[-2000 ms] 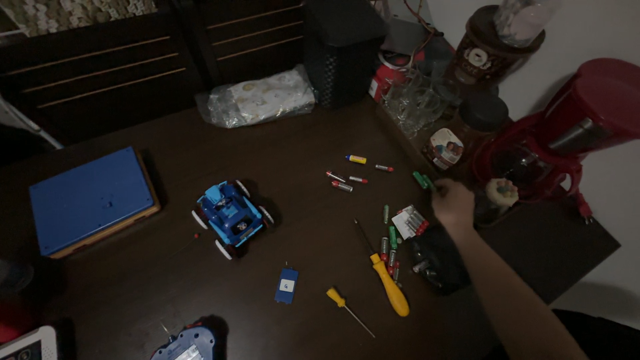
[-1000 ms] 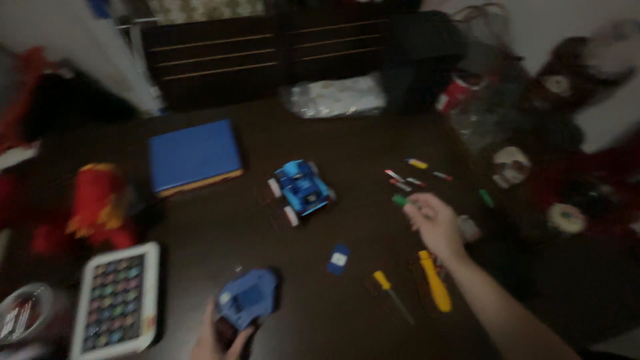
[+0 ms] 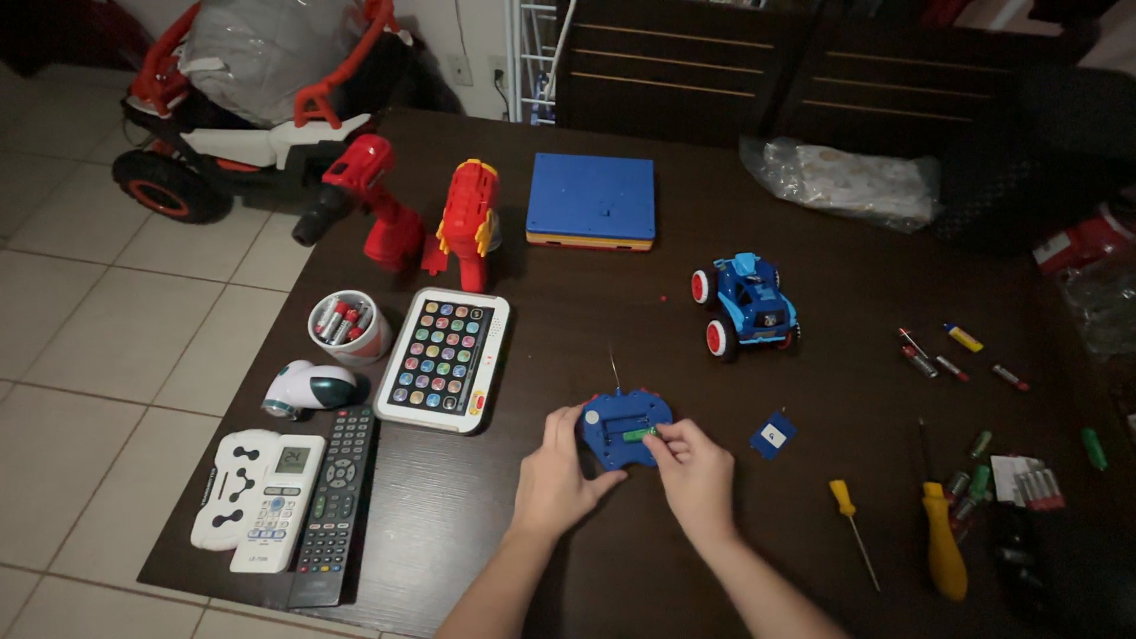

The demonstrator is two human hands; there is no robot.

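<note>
My left hand (image 3: 561, 470) grips the left side of a blue toy remote control (image 3: 612, 457), whose battery compartment faces up. A green battery (image 3: 637, 435) lies at that compartment, its right end between the thumb and fingers of my right hand (image 3: 695, 470). To the right lies a small blue battery cover (image 3: 774, 435) with a white sticker. Behind it stands a blue toy car (image 3: 754, 302) with red and white wheels. Two yellow-handled screwdrivers, a small one (image 3: 843, 499) and a larger one (image 3: 943, 541), lie farther right.
Loose batteries (image 3: 980, 484) lie at the right. At the left are a toy tablet (image 3: 446, 359), a cup of batteries (image 3: 377, 342), a black remote control (image 3: 330, 515), a white remote (image 3: 282, 506) and a red toy drill (image 3: 390, 226). A blue case (image 3: 591, 200) sits at the back.
My right hand has moved from the loose batteries at the right to the blue toy remote control, carrying a green battery. The view has swung left.
</note>
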